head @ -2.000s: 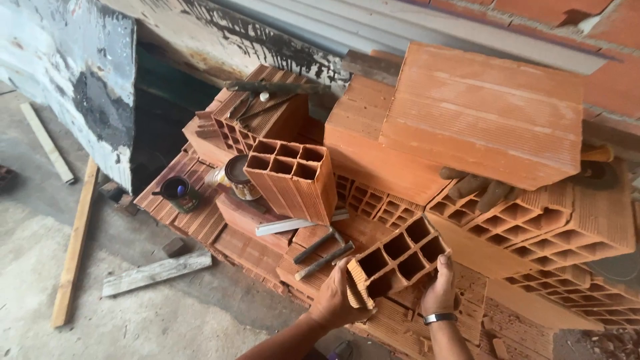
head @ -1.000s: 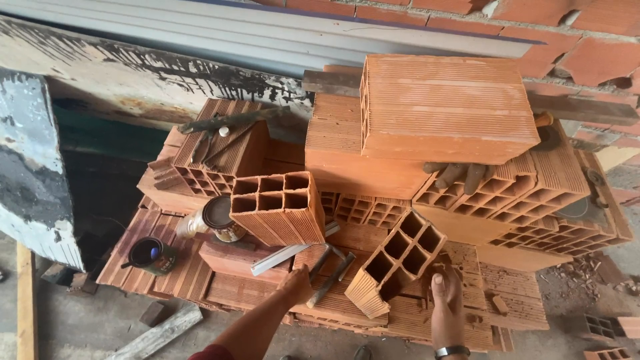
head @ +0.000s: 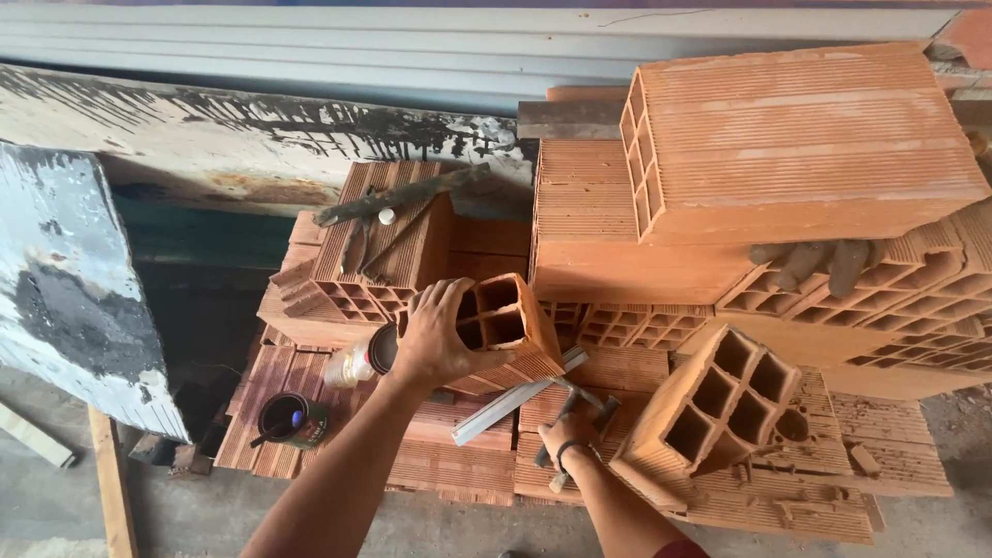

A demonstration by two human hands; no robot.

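Observation:
My left hand [head: 438, 333] grips the top edge of a hollow clay brick [head: 542, 341] whose open cells face up. My right hand [head: 570, 438] is curled over a hammer-like hand tool [head: 559, 480], partly hidden by the fingers, with another dark bar beside it. A light metal profile [head: 504, 411] lies slantwise between the held brick and the tools. To the right, a broken-edged hollow clay brick [head: 721, 403] leans with its cells facing up. An open tin [head: 384, 349] and a clear container [head: 349, 366] are beside my left hand.
Stacked hollow bricks [head: 806, 147] rise at the right, with a dirty glove [head: 818, 260] between them. A stick [head: 399, 194] lies on a brick at the left. An open dark can [head: 291, 418] stands near the front edge. Wooden strips [head: 112, 480] lie on the floor.
Two seconds ago both hands held the broken-edged brick; it is now released. My left hand has moved onto the other brick, and my right hand has moved left to the tools.

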